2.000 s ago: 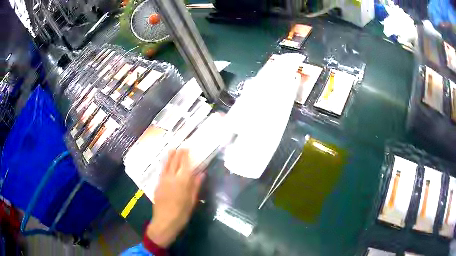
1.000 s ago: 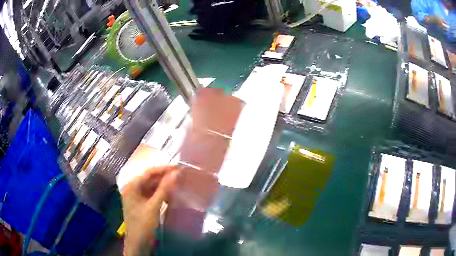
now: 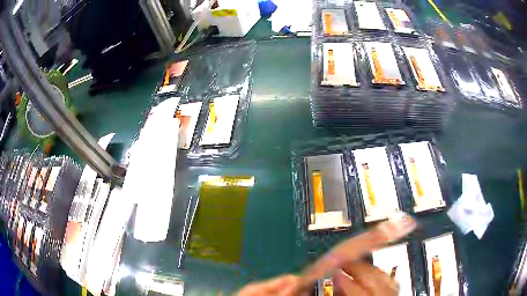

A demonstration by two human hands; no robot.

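A blister tray (image 3: 298, 191) at the lower centre holds several LCD modules in pockets. The upper-left module (image 3: 332, 185) has a greyish back with an orange flex cable; the upper-middle (image 3: 375, 184) and upper-right (image 3: 423, 173) modules are whiter. My left hand (image 3: 352, 248) reaches in from the bottom edge, blurred and cut off, with a fingertip over the lower end of the upper-middle module. It hides part of the lower row. More blurred fingers show just below; I cannot tell whether they are my right hand. No held object can be made out.
Amber film (image 3: 219, 222) and tweezers (image 3: 188, 225) lie left of the tray. Beyond are a long white sheet (image 3: 153, 173), a metal post (image 3: 69, 121), a part-filled tray (image 3: 242, 110) and stacked trays (image 3: 378, 110). Crumpled white material (image 3: 471, 208) lies right.
The view has swung right and now takes in the whole width of the near tray. The left hand has moved from the paper pile to this tray. The pink sheet strip is no longer distinguishable.
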